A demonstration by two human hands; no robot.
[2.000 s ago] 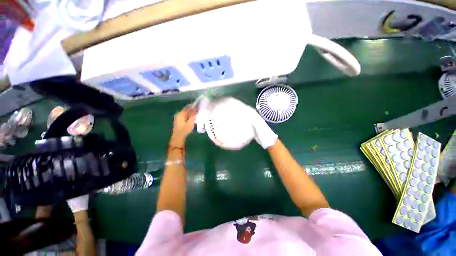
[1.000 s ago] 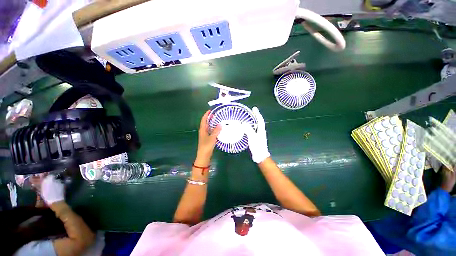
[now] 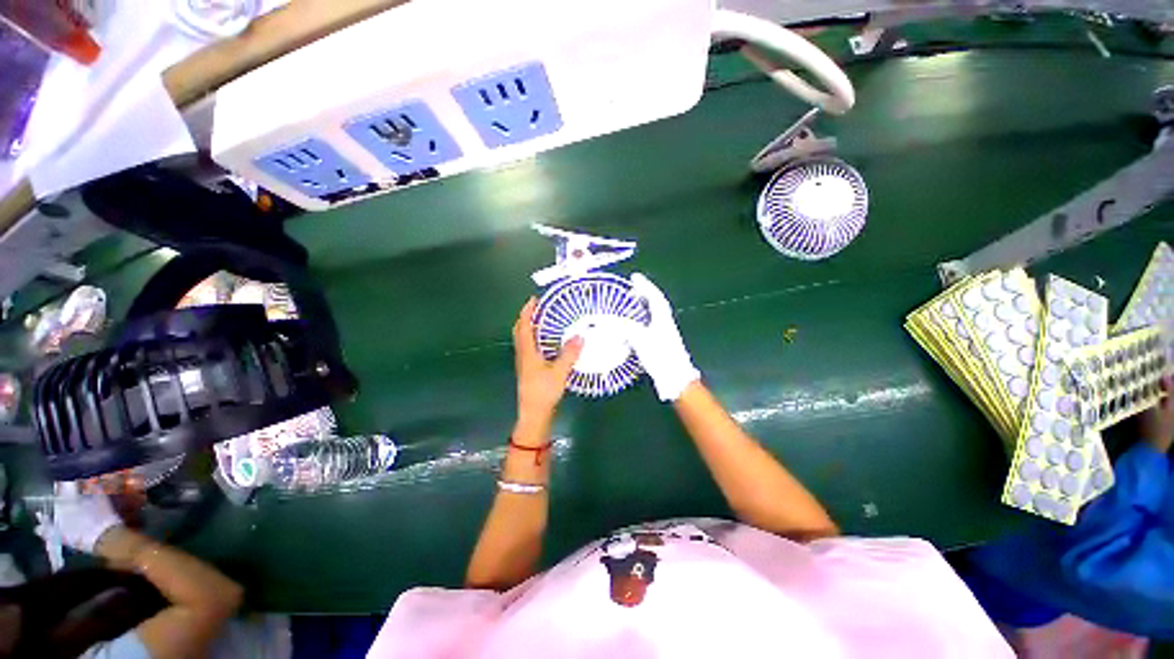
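Note:
A white clip fan (image 3: 595, 309) lies in front of me on the green belt, its ribbed round grille facing up and its open clip pointing away from me. My left hand (image 3: 541, 367), bare with a red cord and pale bracelet, holds the left rim, thumb on the grille near the pale centre disc. My right hand (image 3: 663, 341), in a white glove, holds the right rim, with fingers reaching over the grille. A second clip fan (image 3: 814, 209) lies farther back to the right, touched by no hand.
White power strip (image 3: 464, 103) with blue sockets at the upper left. Large black fan (image 3: 180, 386) and clear plastic bottle (image 3: 337, 461) at left. Yellow-edged sticker sheets (image 3: 1058, 412) at right, beside a metal rail (image 3: 1056, 232). Neighbours' arms show at both lower sides.
The held fan went from blurred and turned to grille up, then stayed nearly still. The second fan now appears farther right and higher. A sheet at far right has moved over the stack.

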